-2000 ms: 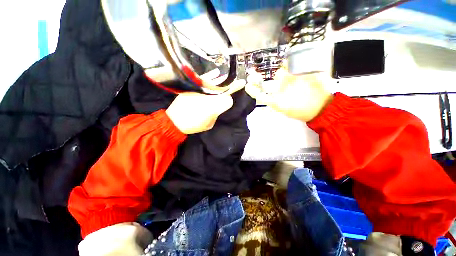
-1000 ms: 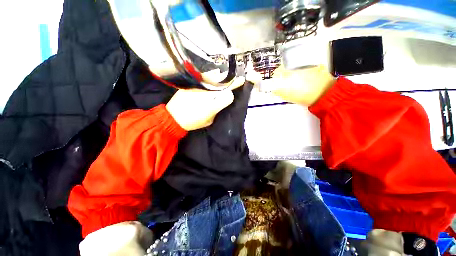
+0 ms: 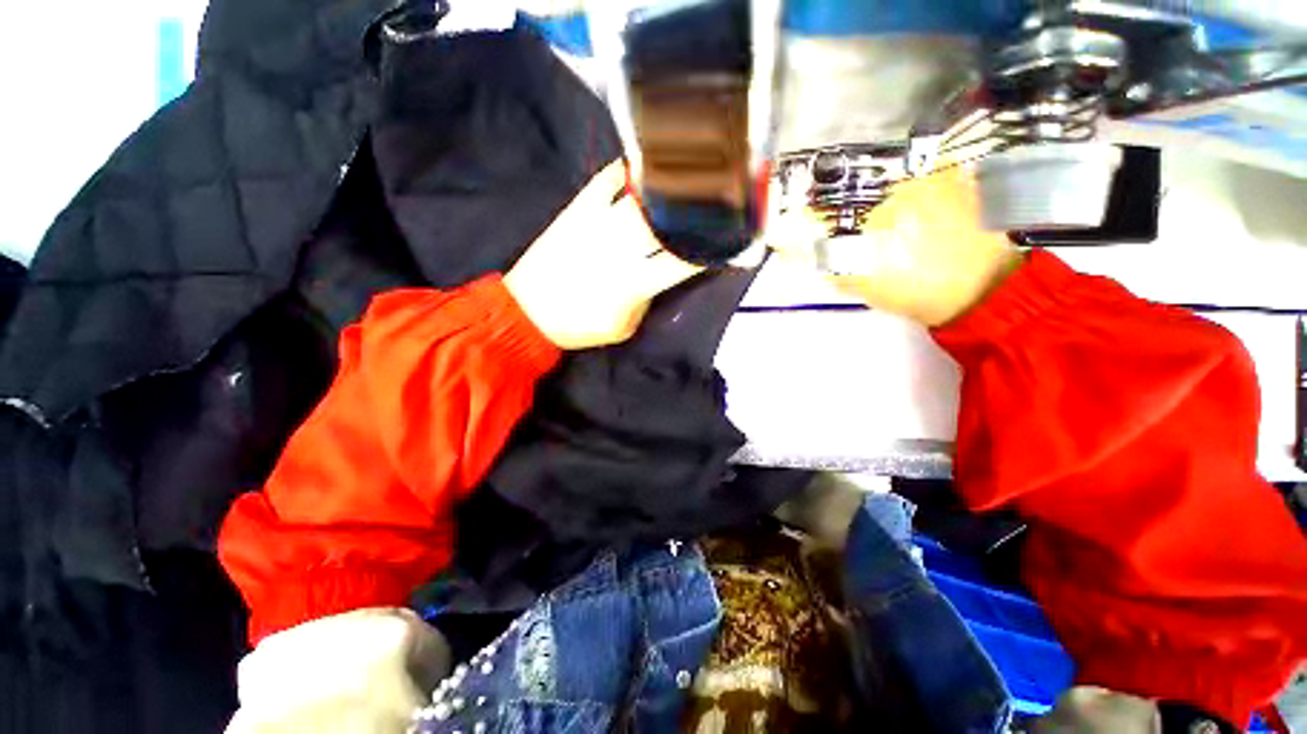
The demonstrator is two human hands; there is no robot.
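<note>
The black garment (image 3: 495, 158) lies left of the sewing machine and hangs down toward my lap. My left hand (image 3: 595, 273) is on its edge and pinches it just left of the machine head (image 3: 695, 122), which hides the fingertips. My right hand (image 3: 925, 251) is beside the metal presser foot and needle area (image 3: 839, 172), fingers bent. Glare washes out its fingertips, so I cannot tell if they hold the cloth edge.
More quilted black cloth (image 3: 172, 258) fills the left. The white machine bed (image 3: 846, 380) has a marked strip (image 3: 860, 459) at its front edge. A black rectangle (image 3: 1140, 194) lies behind, partly covered. A blue bin (image 3: 1003, 617) is below right.
The machine and bed appear shifted right in view. The machine head now covers my left fingertips. More black cloth shows behind my left hand, which has moved slightly right and up.
</note>
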